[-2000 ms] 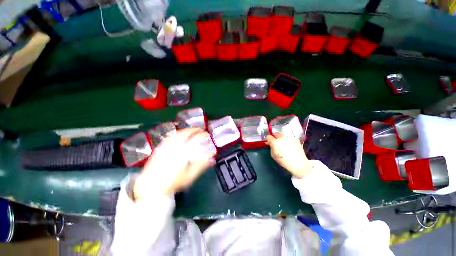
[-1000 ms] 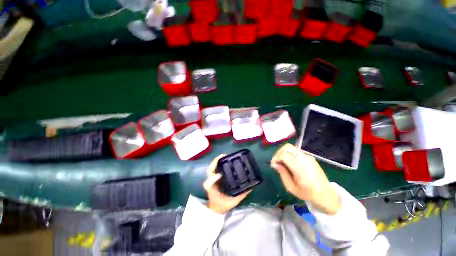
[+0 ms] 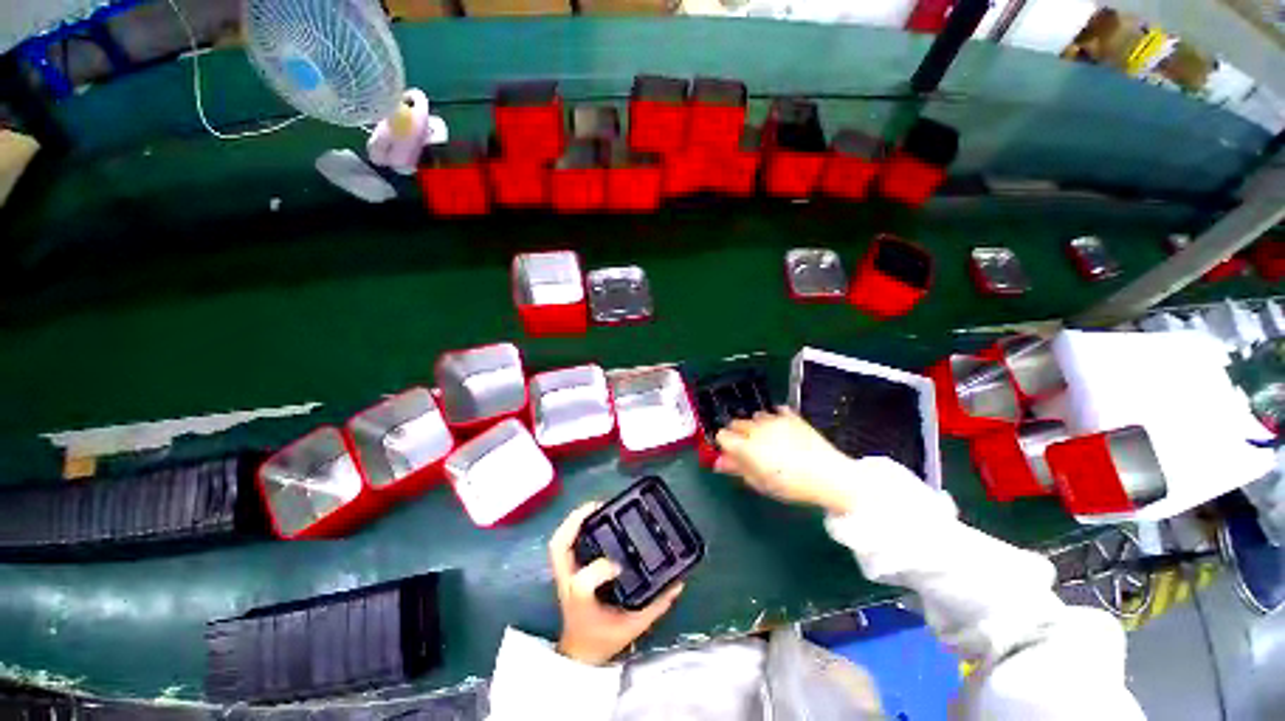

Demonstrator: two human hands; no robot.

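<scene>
My left hand (image 3: pixel 595 606) holds a black insert (image 3: pixel 648 541) with long slots, tilted, above the near worktop. My right hand (image 3: pixel 784 456) is at the near edge of a red tin with a black insert (image 3: pixel 730 397) inside. Its fingertips touch that edge; whether they grip anything is hidden. Several open red tins with silver insides (image 3: pixel 571 406) stand in a bent row to the left. A white-rimmed parts tray (image 3: pixel 932 423) full of dark bits lies just right of my right hand.
Stacked black inserts (image 3: pixel 327 637) lie near left, with another row (image 3: pixel 120 507) beyond. Tins and flat lids (image 3: pixel 620 295) lie on the belt. Red tins (image 3: pixel 662 176) and a fan (image 3: pixel 324 64) stand behind. Tins (image 3: pixel 1106 472) crowd a white block (image 3: pixel 1177 409) at right.
The rightmost tin of the row was empty and now has a black insert inside. My right hand has moved left to that tin. My left hand still holds an insert.
</scene>
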